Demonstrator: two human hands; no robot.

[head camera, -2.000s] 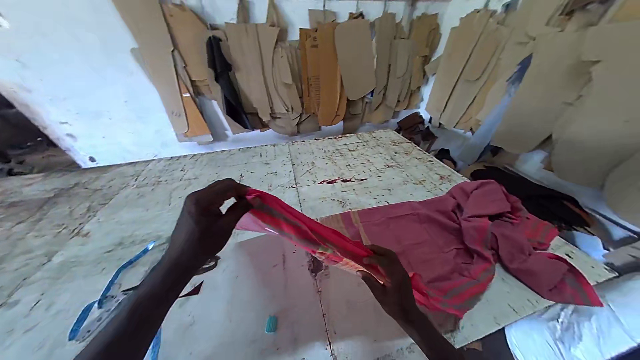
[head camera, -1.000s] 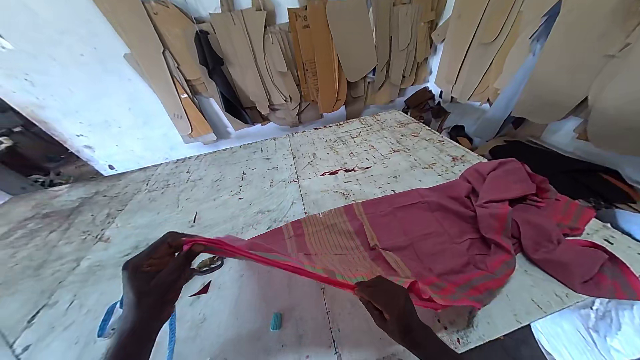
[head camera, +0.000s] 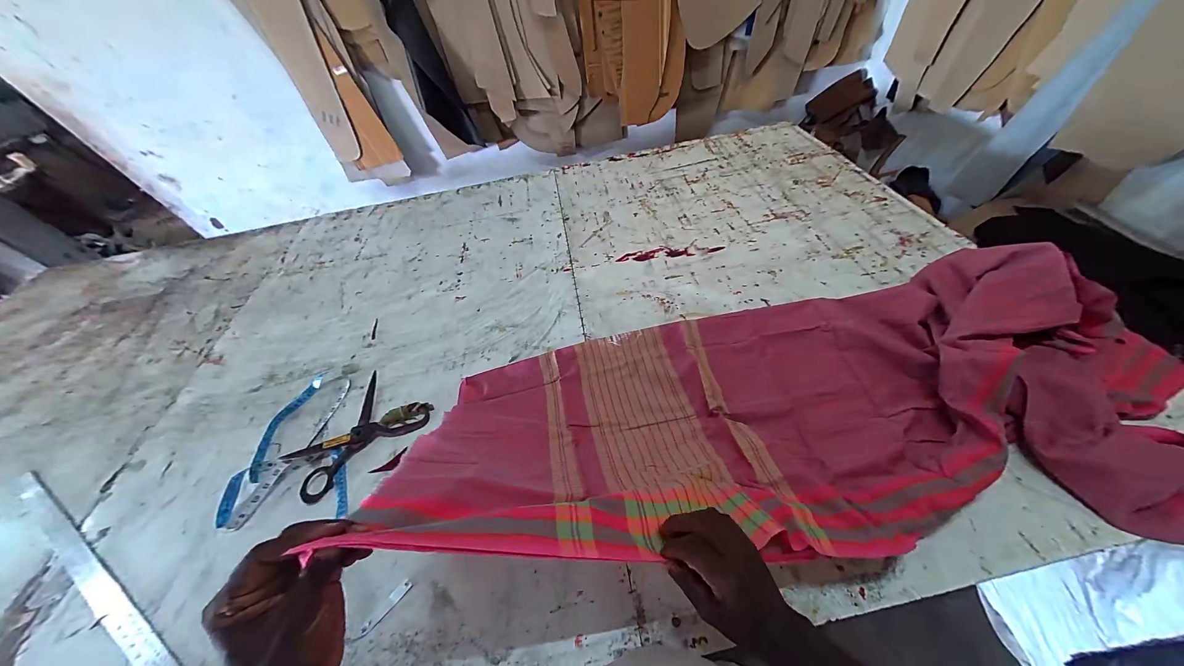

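Note:
A maroon cotton cloth (head camera: 823, 370) with yellow stripes and a pink-and-grey striped border lies spread over the table, its right end bunched in folds. My left hand (head camera: 282, 592) pinches the border's left corner between thumb and fingers. Farther along the same edge, my right hand (head camera: 721, 573) grips the border, and the edge is stretched between the two hands. Left of the cloth, a pair of open black-handled scissors (head camera: 356, 439) rests across a blue and white tape measure (head camera: 268, 453). A small dark red scrap (head camera: 390, 461) lies beside the scissors.
A metal ruler (head camera: 97, 578) lies at the table's left front. Brown card patterns (head camera: 546, 74) hang along the back wall. Dark cloth (head camera: 1091, 259) is heaped at the right, and white material (head camera: 1091, 592) sits by the front right edge of the scratched table (head camera: 444, 268).
The cloth's edge was held up above the table two seconds ago; it has come down, and the cloth is spread flatter. Both hands have kept hold of the border. The view has shifted.

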